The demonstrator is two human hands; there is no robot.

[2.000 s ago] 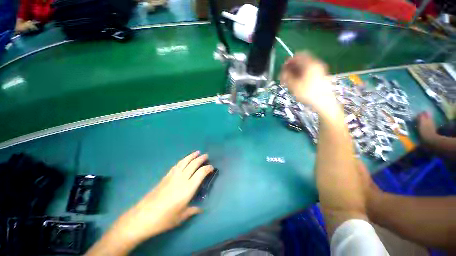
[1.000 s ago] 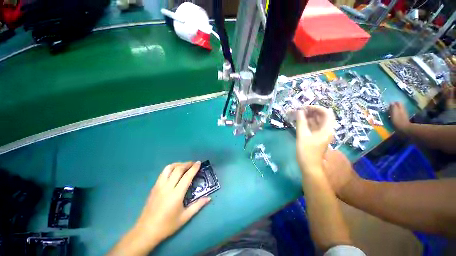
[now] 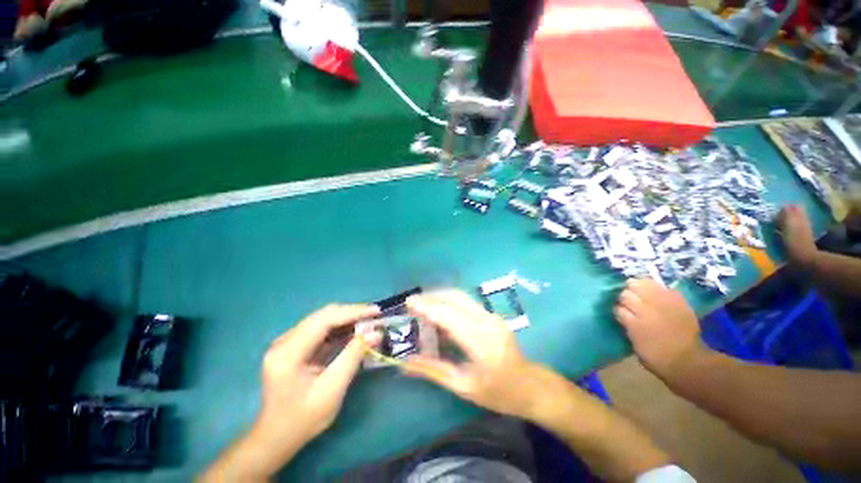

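My left hand [image 3: 316, 363] and my right hand [image 3: 477, 354] are together at the bench front. Both grip a black plastic housing [image 3: 400, 300] with a white-and-silver frame-shaped insert [image 3: 401, 337] at it; fingers hide much of both. A thin yellow wire lead [image 3: 382, 357] runs along the insert's lower side between the hands. Another frame-shaped insert [image 3: 504, 300] lies on the bench just right of my right hand. The electric screwdriver [image 3: 510, 52] hangs above and behind, its silver nosepiece [image 3: 475, 127] blurred and clear of the parts.
Black housings [image 3: 151, 352] lie at left beside a dark heap. A large pile of inserts [image 3: 661, 212] covers the right bench. A red-orange block [image 3: 618, 75] and a white-and-red object [image 3: 319, 36] stand behind. Another person's hands reach in from the right. Blue crates [image 3: 774, 330] sit below the bench.
My right hand has come from the insert pile to the housing beside my left hand, and an insert is now at the housing. The screwdriver appears higher in the view.
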